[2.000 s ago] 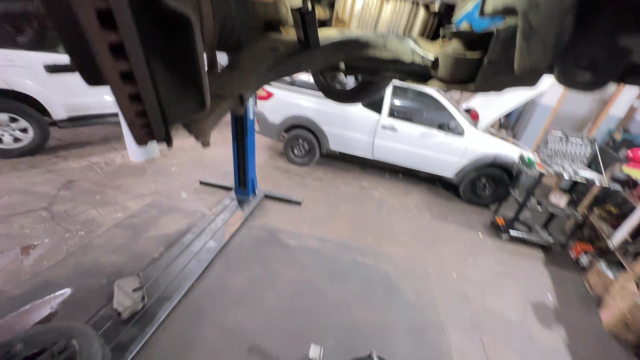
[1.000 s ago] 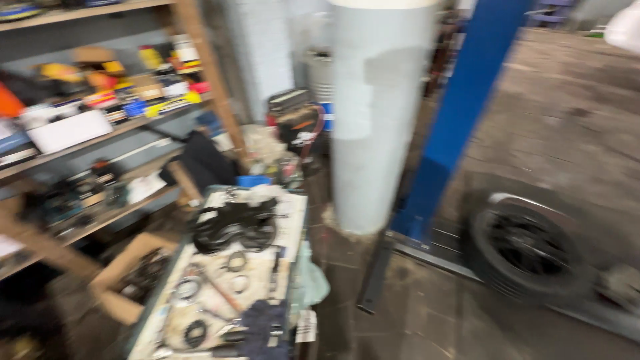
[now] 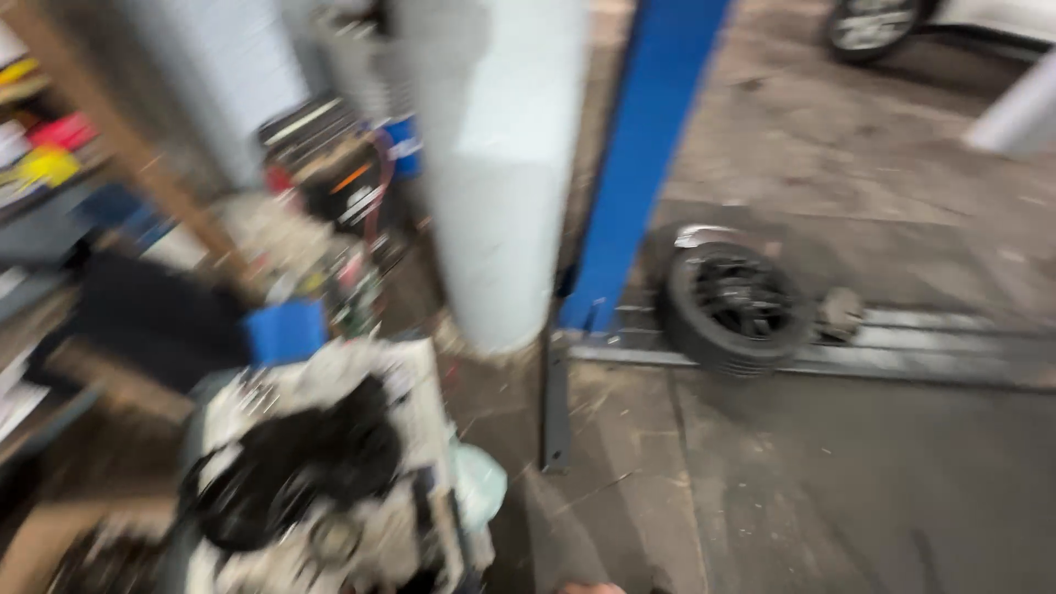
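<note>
Only a blurred sliver of what looks like my right hand (image 3: 591,588) shows at the bottom edge; its fingers and anything in them are hidden. My left hand is out of view. To the left stands a work cart (image 3: 421,363) topped with stained paper. A black part (image 3: 297,462), too blurred to name exactly, lies on it, with a ring-shaped part (image 3: 334,536) just in front. A pale green plastic bag (image 3: 478,483) hangs at the cart's right side.
A round pale column (image 3: 503,206) and a blue lift post (image 3: 648,157) rise behind the cart. A wheel with tire (image 3: 738,305) lies on the metal floor track (image 3: 916,359). Wooden shelving (image 3: 124,140) is at the left, a cardboard box (image 3: 49,536) below it.
The view has swung widely from the raised vehicle's underside and a white pickup to the cart, then shifted right and closer to the cart.
</note>
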